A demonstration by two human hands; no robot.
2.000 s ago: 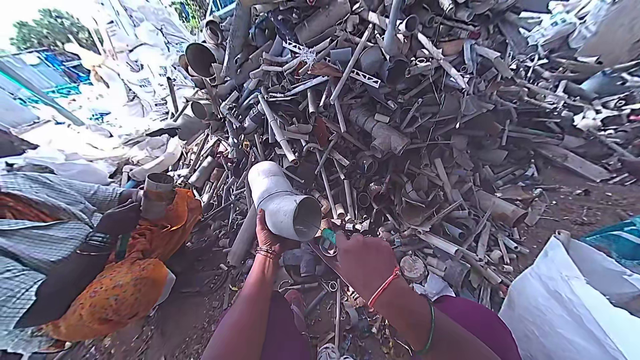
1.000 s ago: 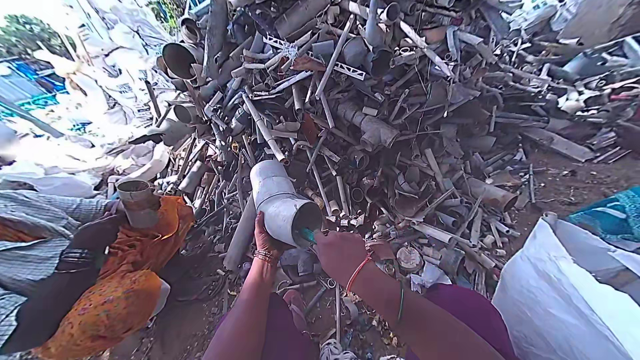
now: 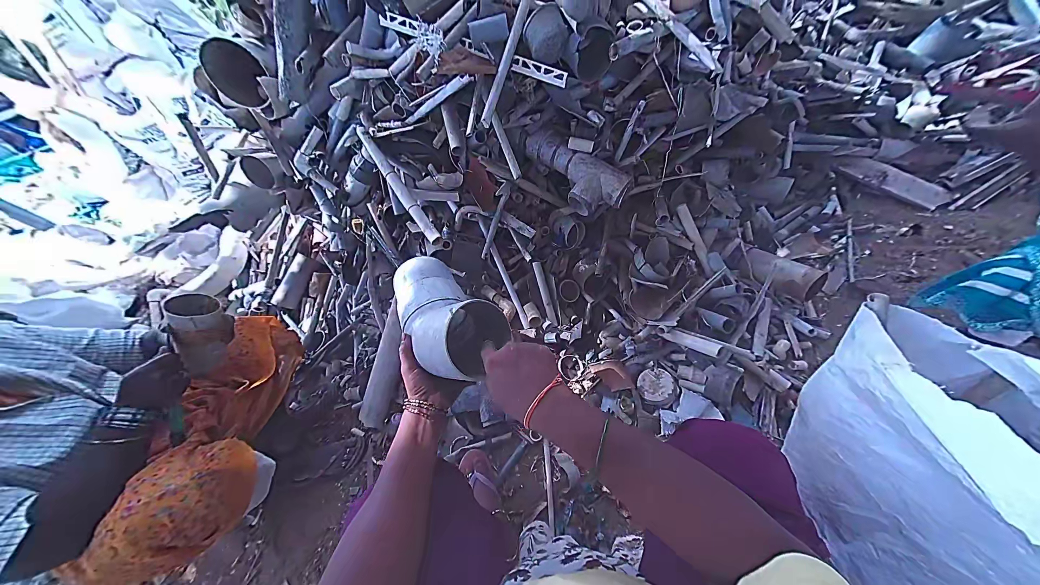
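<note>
A pale grey plastic pipe elbow [image 3: 426, 313] is held up in front of me, its wide round mouth facing right and toward me. My left hand [image 3: 424, 380] grips it from below and the left. At the mouth's right rim is my right hand [image 3: 520, 378], its fingers curled closed. A green-handled tool showed in that hand in the earlier frames; now the fingers and the pipe's mouth hide whatever it grips, so I cannot tell its kind.
A big heap of scrap plastic pipes and fittings [image 3: 601, 183] rises ahead. At left a co-worker in orange cloth holds a short pipe piece [image 3: 195, 325]. An upright white sack [image 3: 861, 431] stands at right, with teal cloth [image 3: 987, 284] beyond it. White sacks lie at upper left.
The green handle, seen in my right hand two seconds ago, is now out of sight at the elbow's mouth. My left hand keeps its hold on the elbow.
</note>
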